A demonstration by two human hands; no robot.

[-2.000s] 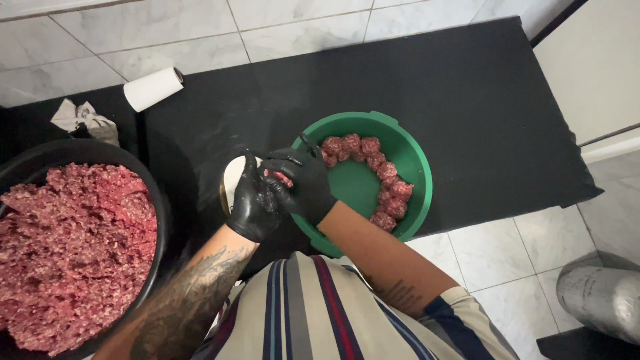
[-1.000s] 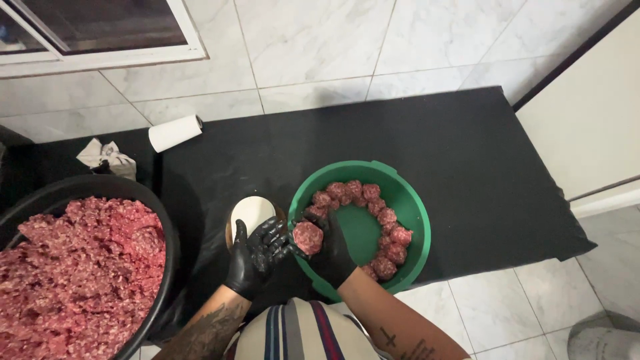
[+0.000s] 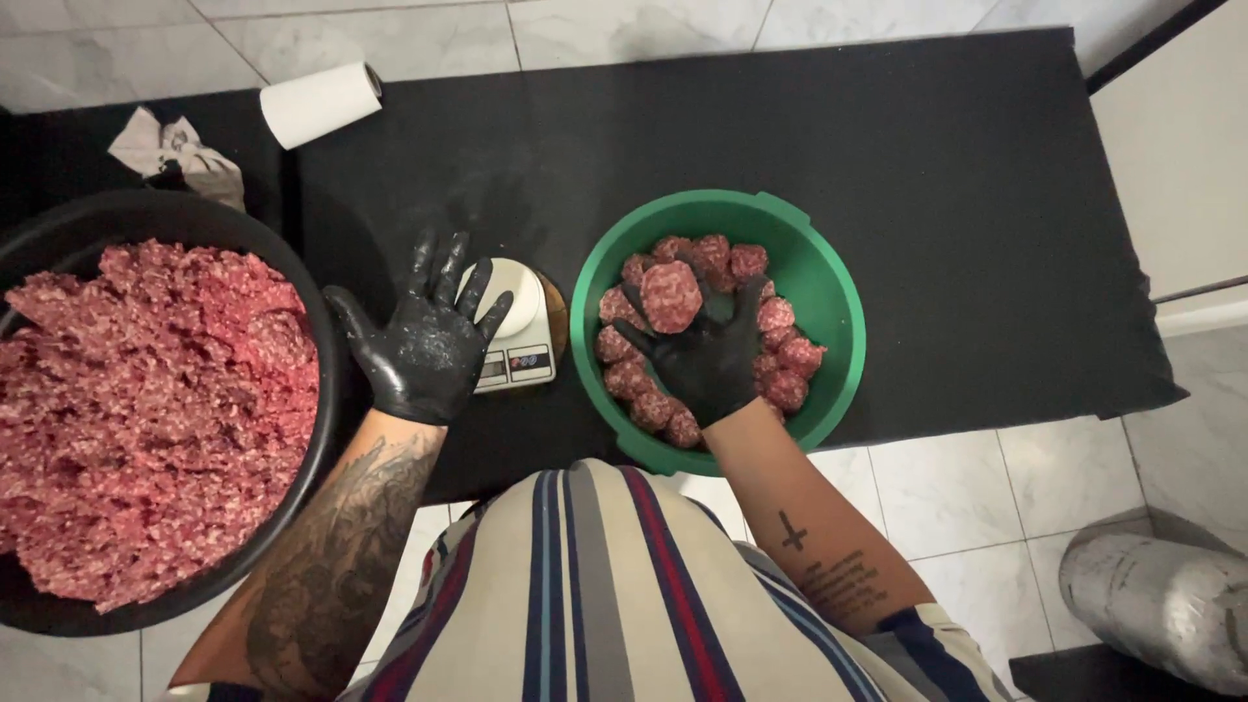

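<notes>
My left hand (image 3: 424,341), in a black glove with bits of meat on its palm, is spread and empty between a black tub (image 3: 327,390) and a white kitchen scale (image 3: 517,356), its fingers partly over the scale's round plate. A large mass of ground meat (image 3: 166,419) fills the tub. My right hand (image 3: 707,346), gloved in black, is inside a green plastic basin (image 3: 848,322), palm up, with a ball of ground meat (image 3: 671,296) resting on its fingers. Several other meatballs (image 3: 785,389) lie around the basin's inner wall, some partly hidden by this hand.
A white paper roll (image 3: 320,105) lies at the back left of the black-covered table (image 3: 975,214). Near it is a crumpled whitish wrapper or cloth (image 3: 180,156), behind the tub. On the tiled floor at the lower right stands a grey metal cylinder (image 3: 1160,604).
My hands were together around meat, then parted with the ball at my right hand. Now the left hand is farther left, spread, and the right hand is deeper over the basin with the ball.
</notes>
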